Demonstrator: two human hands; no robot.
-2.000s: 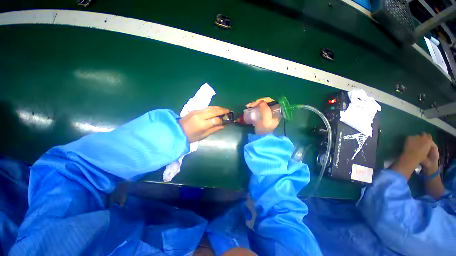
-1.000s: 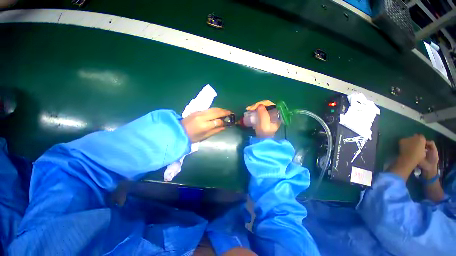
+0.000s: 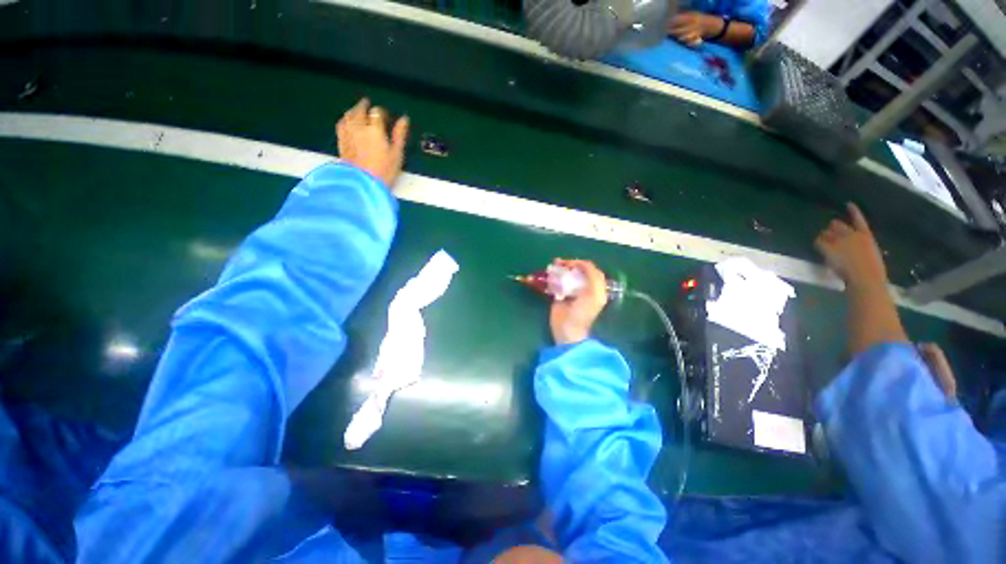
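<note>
My left hand reaches over the green surface beyond the white strip. Its fingers point away from me, and I cannot tell whether anything is under them. A small dark unit lies just right of it, apart from the hand. My right hand is shut on the dispensing syringe, whose reddish front and thin needle point left above the green bench. The green adapter is at its rear, and a clear hose curves from it down beside the controller.
The black controller stands right of my right hand with a white wipe on top. A crumpled white strip of cloth lies between my arms. More units lie beyond the white strip. Another person's arm reaches in at right.
My left hand has moved away from the syringe tip, forward and left across the white strip. The unit it held is no longer visible in it. The view has shifted, showing more of the far side.
</note>
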